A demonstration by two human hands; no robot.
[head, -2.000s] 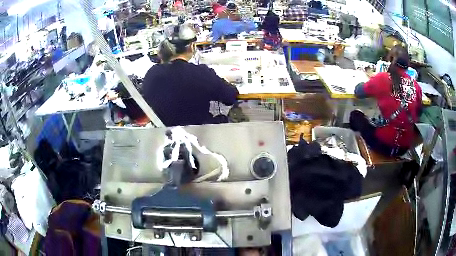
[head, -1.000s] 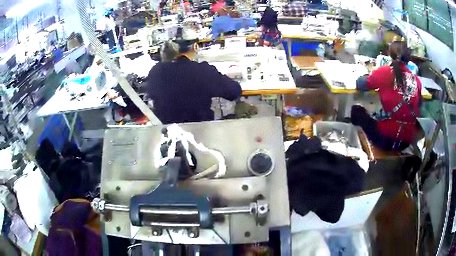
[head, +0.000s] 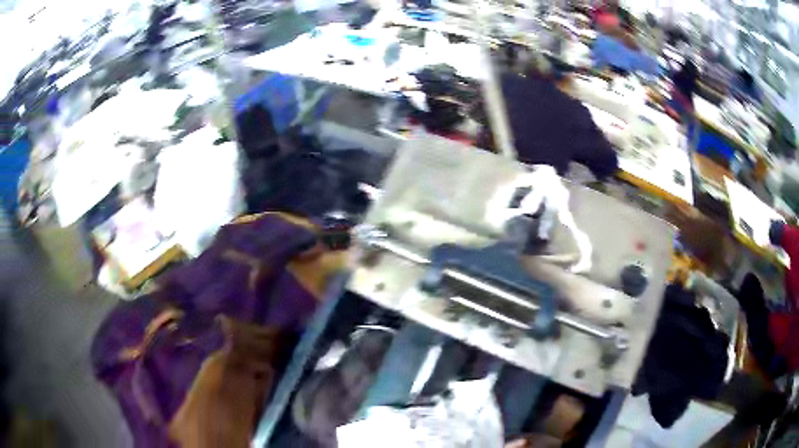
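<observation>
The press machine (head: pixel 499 271) lies nearest in front of me, tilted in the view. Its grey metal plate carries a dark handle (head: pixel 495 284), a chrome rod and a round dark knob (head: pixel 632 279). A white cord (head: pixel 561 214) is looped on top. Below the plate is a dark machine tray with crumpled white material (head: pixel 429 424) and grey and brown items, all blurred. Neither of my hands can be made out. A small skin-toned patch at the bottom edge is too blurred to identify.
A purple and brown bag (head: pixel 188 350) stands left of the machine. White bundles (head: pixel 197 184) lie farther left. Black cloth (head: pixel 683 354) hangs at the right. A person in dark clothing (head: pixel 556 122) sits behind the machine; a red sleeve (head: pixel 788 297) shows at the right edge.
The view has swung left and down and is tilted and blurred. The machine now sits right of centre, and the bag and the tray under the plate show more.
</observation>
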